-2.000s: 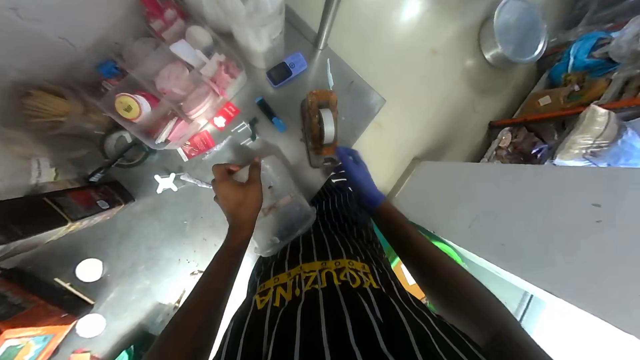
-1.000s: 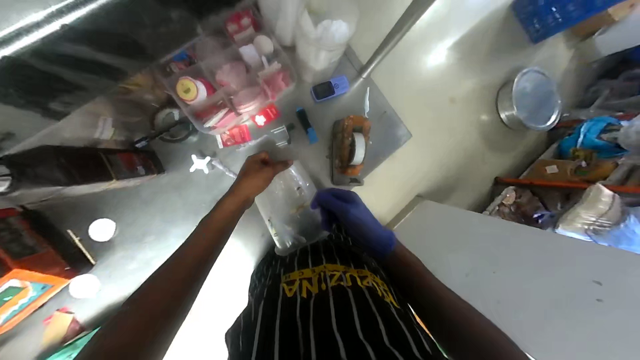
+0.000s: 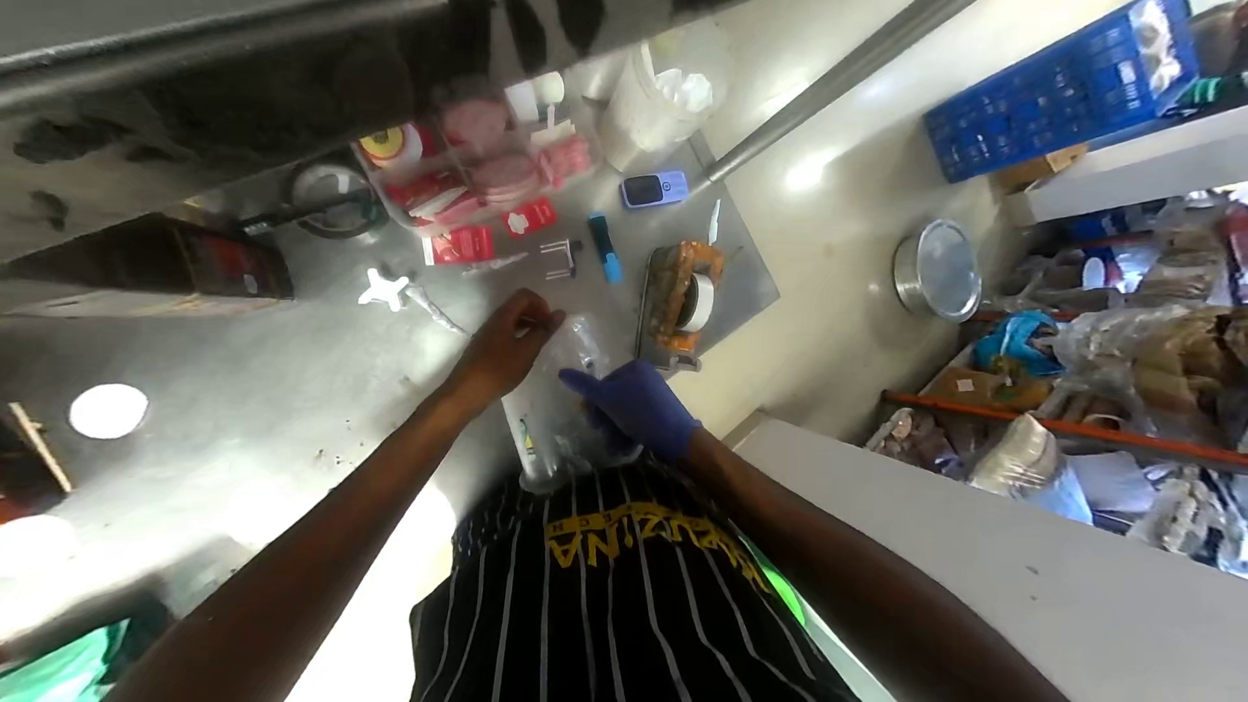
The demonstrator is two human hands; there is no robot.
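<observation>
A clear plastic container (image 3: pixel 551 414) lies at the table's near edge, against the striped apron. My bare left hand (image 3: pixel 517 336) grips its upper left rim with fingers and thumb close together. Over its right side is my right hand (image 3: pixel 634 405) in a blue-purple glove, the fingers partly hidden; whether they grip the container cannot be made out. A small item with yellow and green on it (image 3: pixel 527 439) shows in the container's lower left part. To the right stands an orange-brown tape dispenser (image 3: pixel 673 292) with a white roll. A blue marker or cutter (image 3: pixel 604 249) lies above the container.
A divided clear organizer (image 3: pixel 468 171) with pink and red items sits at the back, beside a white bucket (image 3: pixel 648 107). A mobile phone (image 3: pixel 654 189), red packets (image 3: pixel 458 246) and a white cross-shaped piece (image 3: pixel 384 290) lie on the steel table. An overhead shelf (image 3: pixel 244 88) crosses the upper left.
My right hand has moved left from beside the tape dispenser to the container. My left hand stays at the container's rim. The view has shifted, showing more of the overhead shelf and a blue crate.
</observation>
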